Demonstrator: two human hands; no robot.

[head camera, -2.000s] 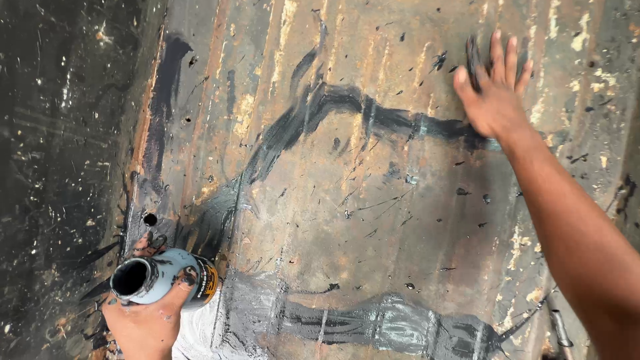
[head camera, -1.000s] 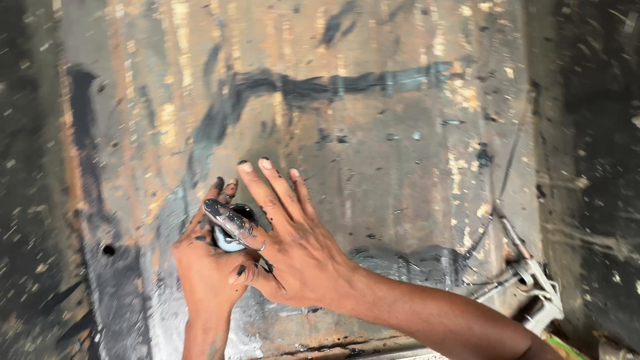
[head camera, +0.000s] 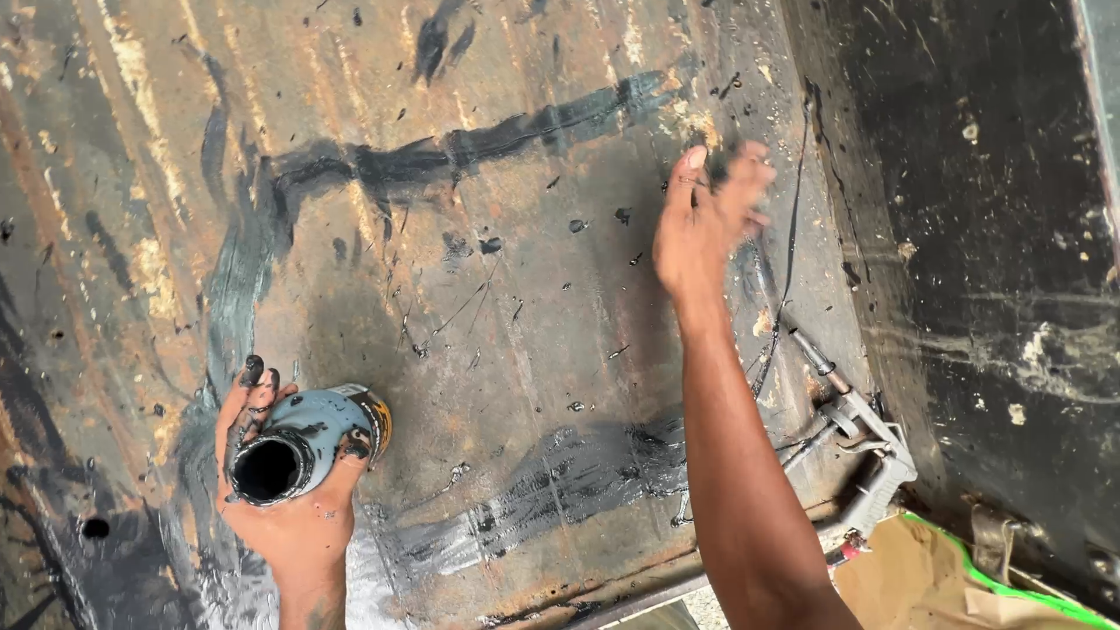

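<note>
My left hand [head camera: 293, 490] grips a blue-grey bottle [head camera: 325, 424] with an open, black-smeared mouth, tilted toward me; its thumb and fingertips carry black coating. My right hand [head camera: 710, 210], blurred, is over the worn metal panel [head camera: 490, 332] near the right end of a dark smeared band [head camera: 499, 140]. Its fingers are apart and no object shows in it; whether it touches the panel is unclear. A second wet black band [head camera: 560, 490] runs across the lower panel, partly behind my right forearm.
A metal spray gun [head camera: 866, 446] with a long nozzle lies at the panel's lower right corner, right of my forearm. Beyond the panel's edge rises a dark scuffed metal wall [head camera: 980, 219]. Brown material with a green edge [head camera: 927, 569] sits at lower right. A small hole [head camera: 94, 528] is at lower left.
My right hand was at the bottle's mouth one second ago and has moved away to the upper right. The left hand still holds the bottle. The view has shifted considerably.
</note>
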